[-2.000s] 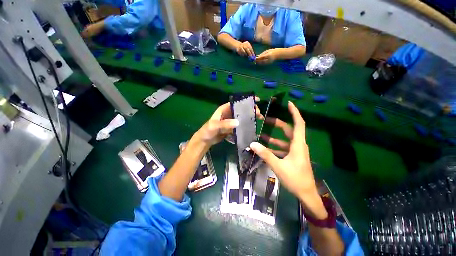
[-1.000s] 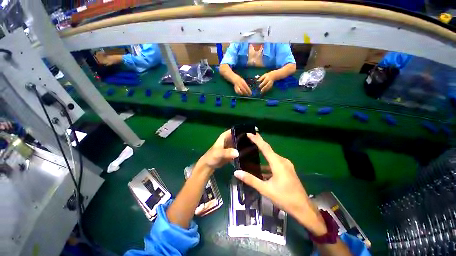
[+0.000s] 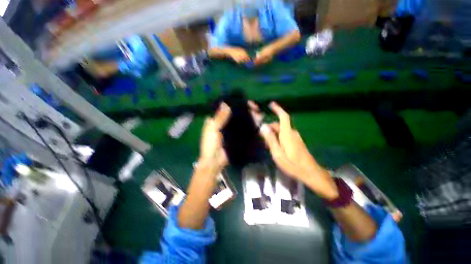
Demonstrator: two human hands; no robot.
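The frame is strongly blurred. My left hand (image 3: 210, 142) and my right hand (image 3: 294, 154) are raised over the belt's near side, a gap between them. A dark shape (image 3: 241, 131) fills the gap; whether it is a black phone held by my fingers or a shadow cannot be told. My right fingers look partly spread. Below my hands, two piles of silvery display assemblies (image 3: 259, 203) with black patches lie side by side. Another pile (image 3: 163, 191) lies left, one is partly behind my left forearm (image 3: 222, 192), and one lies right (image 3: 364, 188).
A green belt (image 3: 330, 126) crosses ahead, with blue parts (image 3: 319, 78) in a row. A person in blue (image 3: 253, 31) works opposite. A white post (image 3: 77, 98) and machine (image 3: 46, 216) stand left. A white item (image 3: 130, 166), a pale slab (image 3: 181, 125) and clear trays (image 3: 445, 191) are also there.
My hands have moved apart from their close grip around the black phone. The phone's outline is lost in a dark blur. The view has shifted and blurred.
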